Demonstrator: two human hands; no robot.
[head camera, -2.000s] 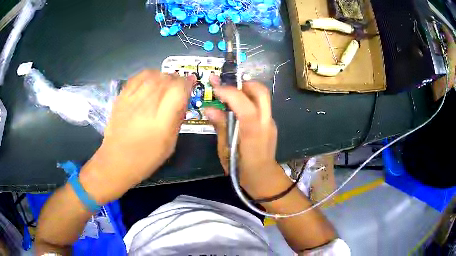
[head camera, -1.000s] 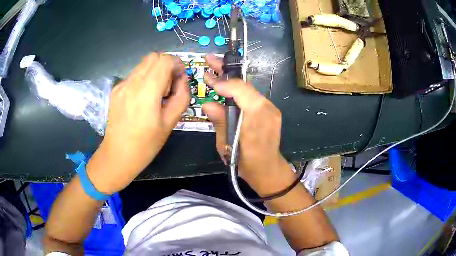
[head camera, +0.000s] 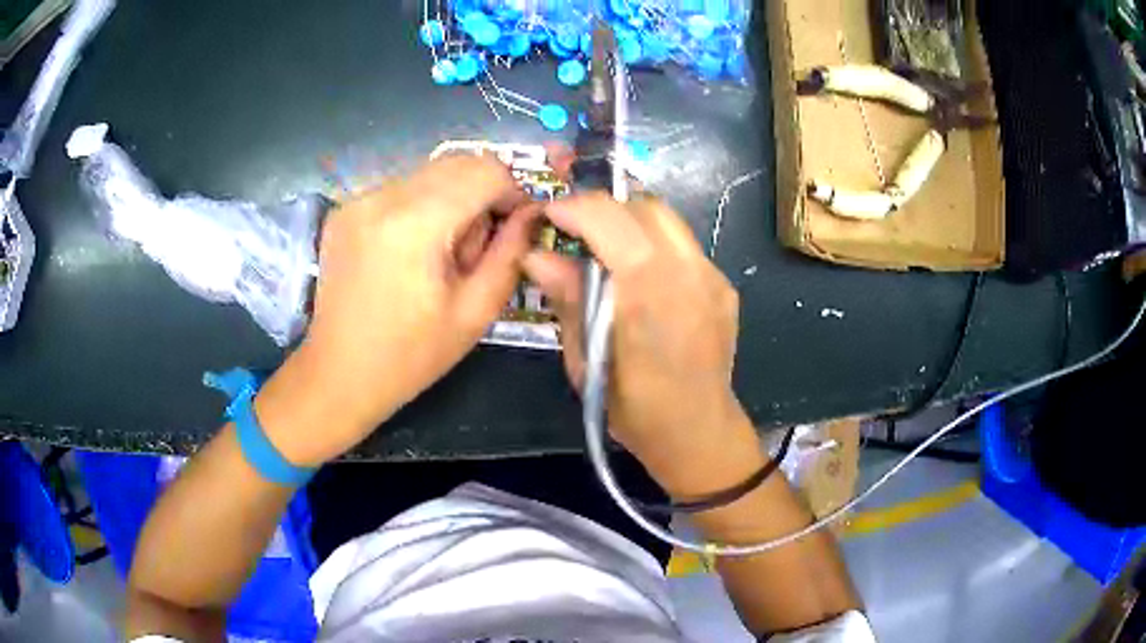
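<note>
The white power strip housing (head camera: 522, 333) lies on the dark mat, mostly covered by both hands; small parts of its inside show between them. My left hand (head camera: 421, 258) is over its left side, thumb and index finger pinched together; what is between them is hidden. My right hand (head camera: 654, 320) holds the black soldering iron (head camera: 601, 138), tip pointing away from me, with the pale feed tube along it. Its thumb and index fingertips meet my left fingertips over the housing.
A clear bag of blue discs (head camera: 679, 32) lies at the top, with loose blue discs (head camera: 554, 117) beside it. A carton (head camera: 804, 239) with cream-handled pliers (head camera: 880, 86) is at the right. A bagged cord (head camera: 226, 245) lies left. Another white housing (head camera: 15, 258) is at the left edge.
My left fingertips have moved right to meet my right fingertips over the housing and now cover more of it. The whole scene has shifted slightly right in view.
</note>
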